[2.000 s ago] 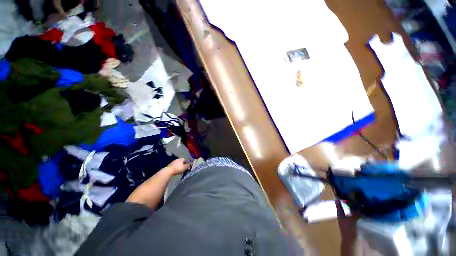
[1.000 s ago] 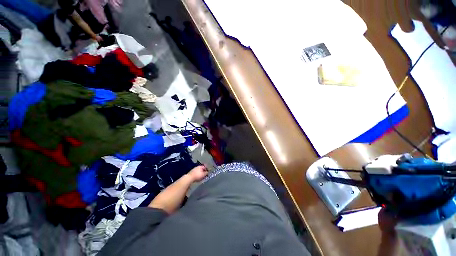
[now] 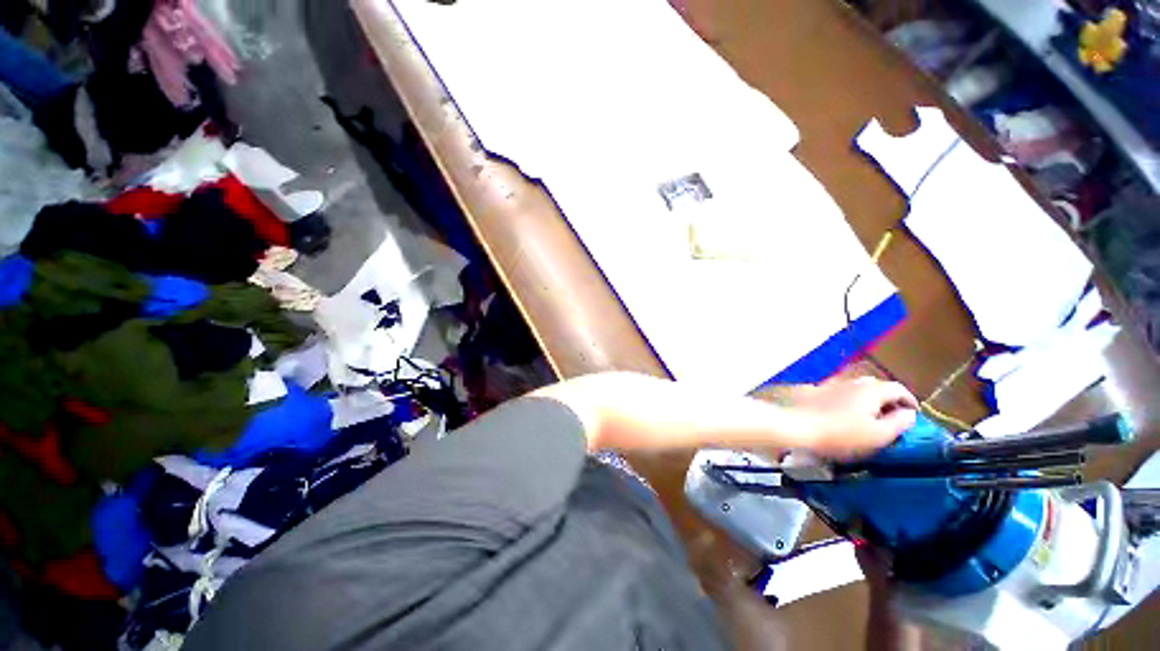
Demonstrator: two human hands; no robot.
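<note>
The blue-and-white straight-knife cutting machine (image 3: 973, 534) lies tilted at the lower right, its silver base plate (image 3: 751, 502) to its left. My left hand (image 3: 855, 417) rests with curled fingers on the blue part by the base-plate side. A skin-toned shape (image 3: 890, 617) below the machine may be my right hand or wrist; it is mostly hidden and blurred. The white-topped fabric lay (image 3: 751, 280) has a blue cut edge facing the machine. A small dark weight (image 3: 684, 191) and a pale yellow weight (image 3: 715, 242) sit on it.
A white cut panel (image 3: 992, 229) lies at the right of the brown table (image 3: 522, 254), with white pieces (image 3: 1049, 375) below it. A black-and-yellow cable crosses between panel and lay. A small white offcut (image 3: 814, 572) lies beside the base plate. Mixed fabric (image 3: 153, 343) is heaped on the floor at left.
My left hand has moved from beside my body, across the table edge, onto the machine. The view has shifted, and the machine's white end now shows more fully.
</note>
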